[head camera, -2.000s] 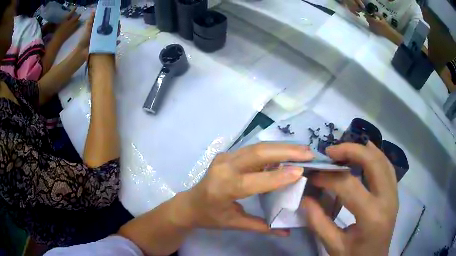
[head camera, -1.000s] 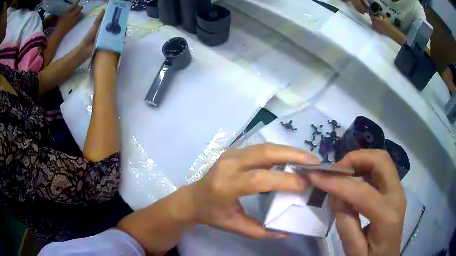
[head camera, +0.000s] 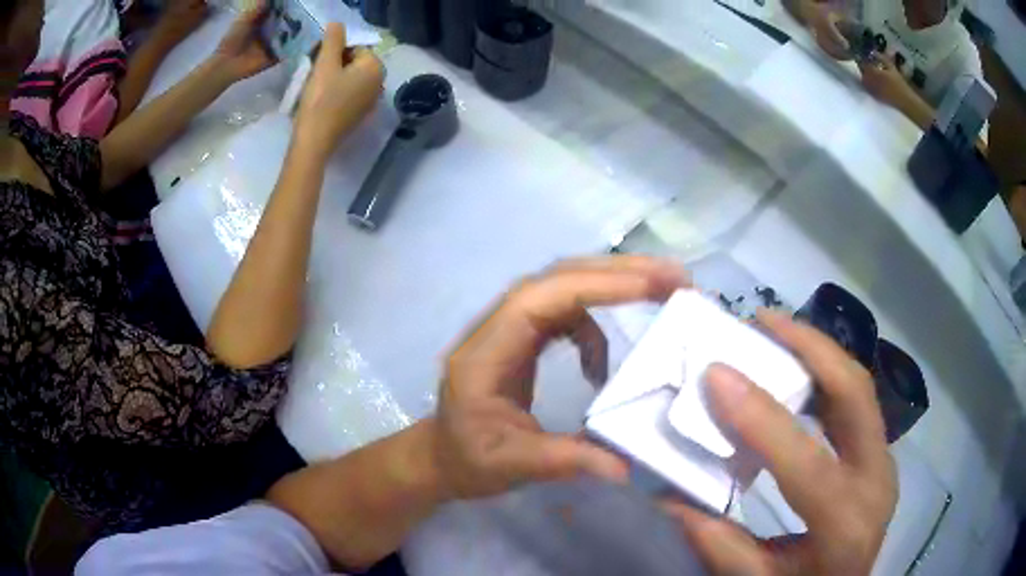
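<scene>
A retail box [head camera: 641, 441] is held end-on towards me at the lower centre, its white flaps folded across the end. My left hand [head camera: 529, 383] holds the box's left side between fingers above and thumb below. My right hand [head camera: 804, 450] is around the right side, with one finger lying on the white flaps. The rest of the box is hidden beneath its end and the hands.
A dark grey handheld fan [head camera: 403, 152] lies on the white-covered table. Black cups [head camera: 512, 51] stand behind it; more cups [head camera: 838, 321] and small black clips lie beyond my right hand. A neighbour's arm [head camera: 270, 259] reaches in from the left. Another person sits across.
The box end has turned up towards me and its flaps now lie folded over the end. My right finger has moved onto them. The neighbour's near hand has shifted to the right.
</scene>
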